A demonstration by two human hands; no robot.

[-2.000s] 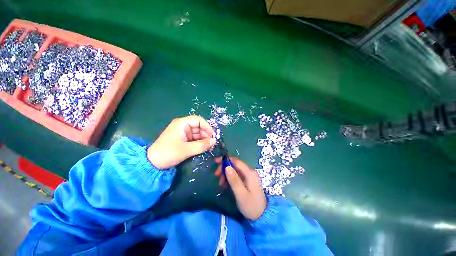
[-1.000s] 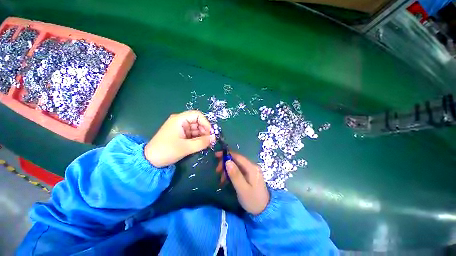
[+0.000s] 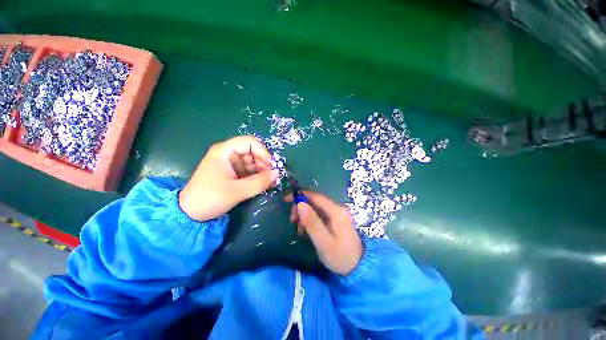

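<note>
My left hand [image 3: 229, 178] holds a small silvery part [image 3: 276, 163] between thumb and fingertips. My right hand [image 3: 327, 229] is closed around small side cutters [image 3: 299, 197] with dark jaws and a dark-blue handle. The jaws point up towards the part in my left fingertips; whether they touch it is too small to tell. A loose silvery working heap [image 3: 284, 130] lies just beyond my left fingertips. A denser pile of silvery parts [image 3: 377, 172] lies right of my hands. Thin pale scraps [image 3: 258, 226] are scattered on the green surface below and beyond my left hand.
A salmon-orange divided tray [image 3: 126, 123] full of silvery parts stands at left, cut off by the picture's edge. A grey bar with dark bands [image 3: 545, 131] is at right. The green work surface [image 3: 425, 279] has glossy reflections. Yellow-black floor tape [image 3: 33, 234] shows at lower left.
The view has shifted, so the cardboard box has left the top of the picture. Both hands keep nearly the same pose, with a slightly wider gap between left fingertips and right hand.
</note>
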